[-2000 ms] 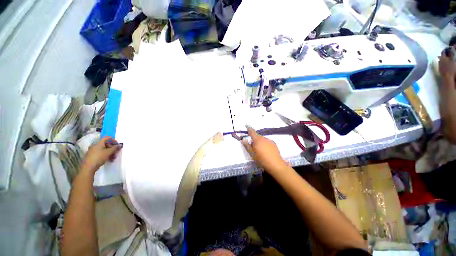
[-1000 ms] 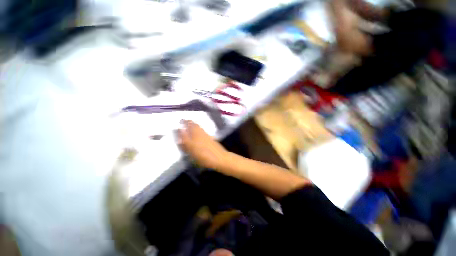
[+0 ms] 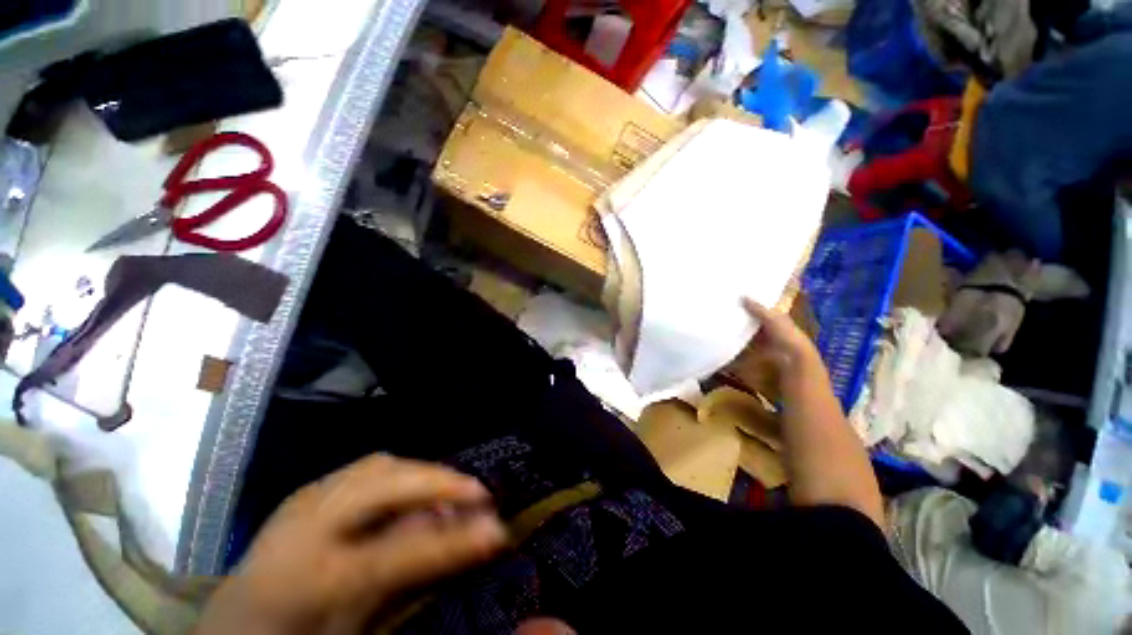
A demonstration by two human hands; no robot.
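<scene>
My right hand (image 3: 780, 347) grips the right edge of a small stack of cut fabric panels (image 3: 726, 248), white on top with beige edges, beside the cardboard box. My left hand (image 3: 372, 540) is slightly blurred over my lap, fingers together and bent; whether it holds anything is not clear. On the white table (image 3: 161, 478) at left lie red-handled scissors (image 3: 227, 192) and a dark fabric strip (image 3: 149, 279). Part of the large white panels with a beige edge (image 3: 44, 533) shows at the lower left.
A black phone (image 3: 186, 77) lies on the table above the scissors. The cardboard box (image 3: 534, 149) stands on the floor, with a red crate (image 3: 608, 37) behind. A blue crate (image 3: 857, 298) and white fabric pieces (image 3: 950, 397) are at right. Another person's clothed part shows at upper right.
The view has swung right and down. My right hand has left the table and now holds the small panel stack. My left hand has left the large panels' edge and is over my lap.
</scene>
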